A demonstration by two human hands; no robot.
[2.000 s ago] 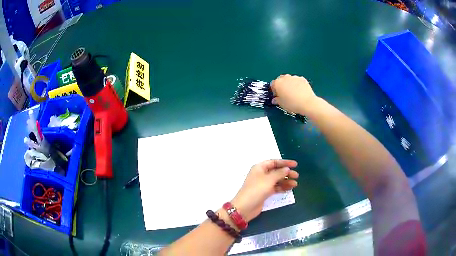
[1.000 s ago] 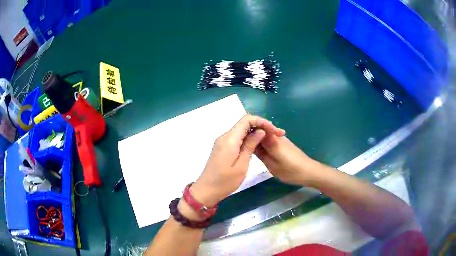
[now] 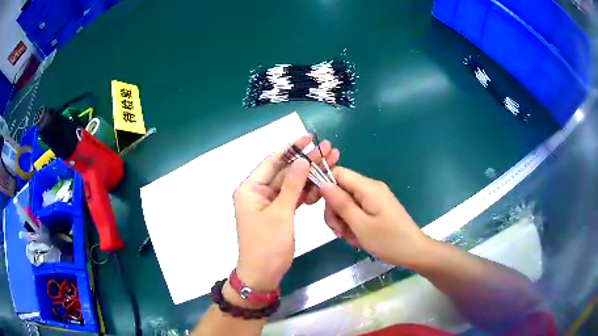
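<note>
My left hand (image 3: 269, 203) and my right hand (image 3: 367, 213) meet above the right part of a white paper sheet (image 3: 197, 203). Between them they hold a small fanned bunch of black wire leads with white sleeves (image 3: 318, 172). My left fingers and thumb hold the black part; my right thumb and fingers pinch the lower end of the white sleeves. One lead stands apart from the rest, its upper part pointing up. The lower ends are hidden in my right hand. The main wire pile (image 3: 301, 85), striped black and white, lies on the green mat beyond the paper.
A smaller wire bundle (image 3: 493, 88) lies at the right by a large blue bin (image 3: 511, 49). At left are a red heat gun (image 3: 98, 184), a yellow sign (image 3: 126, 108) and a blue parts tray (image 3: 62, 243). A steel ruler (image 3: 485, 191) runs along the near edge.
My right hand has left the main pile and joined my left hand. The leads, hidden between my hands a second ago, now show fanned out. The view has shifted.
</note>
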